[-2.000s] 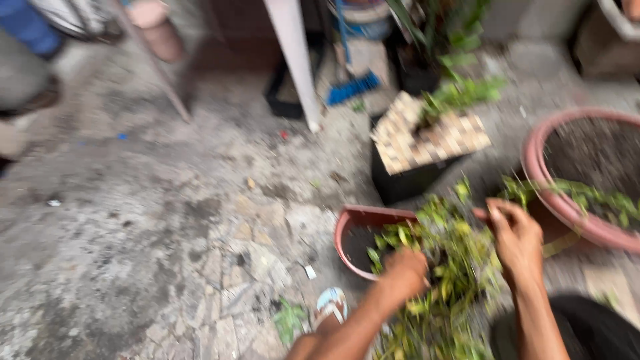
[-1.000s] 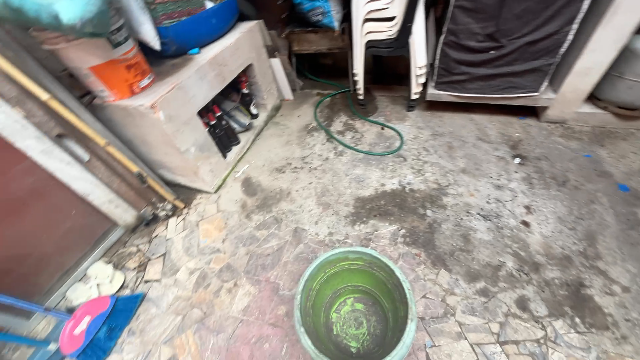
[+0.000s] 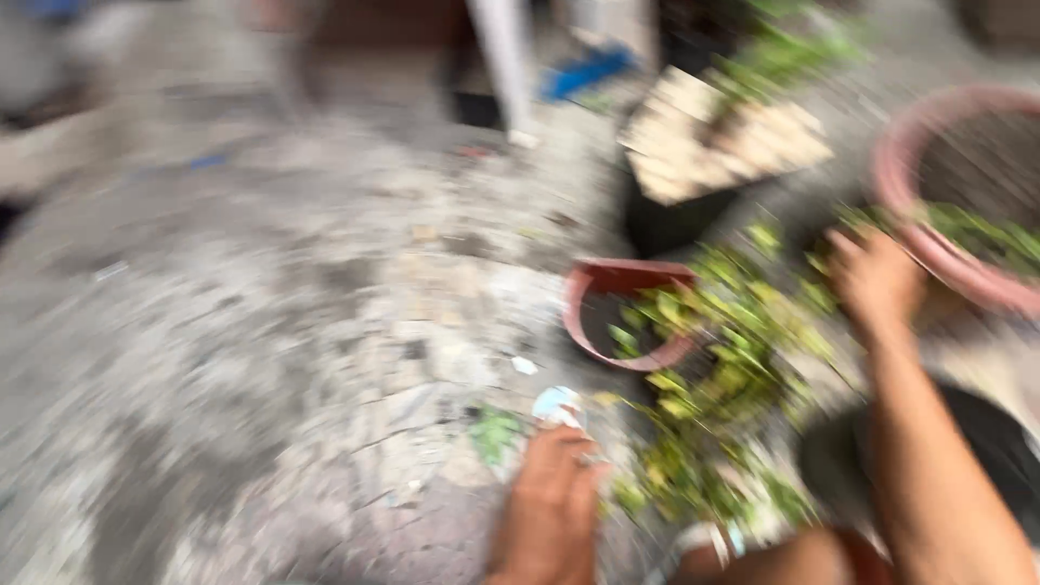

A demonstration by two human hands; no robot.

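My left hand (image 3: 556, 496) is low in the view, left of a leafy green-yellow plant (image 3: 731, 357); nothing shows held in it, and blur leaves its fingers unclear. My right hand (image 3: 873, 272) is at the plant's upper right, beside the rim of a large round pink pot (image 3: 898, 162). Stems lie near its fingers, but whether it grips them is not clear. The plant's leaves spread over the right side of a small reddish-brown plastic pot (image 3: 573, 305) that holds dark soil. Motion blurs the whole view.
A black container (image 3: 674, 223) with a patterned tan piece (image 3: 674, 138) around a plant stands behind the small pot. A dark round container (image 3: 837, 455) is beside my right forearm. A blue brush head (image 3: 589, 73) and a white leg (image 3: 504, 73) are farther back.
The view has swung from a green bucket back to the plants. Two seconds ago my left hand was over the leaves by the small pot; now it is lower and left of them.
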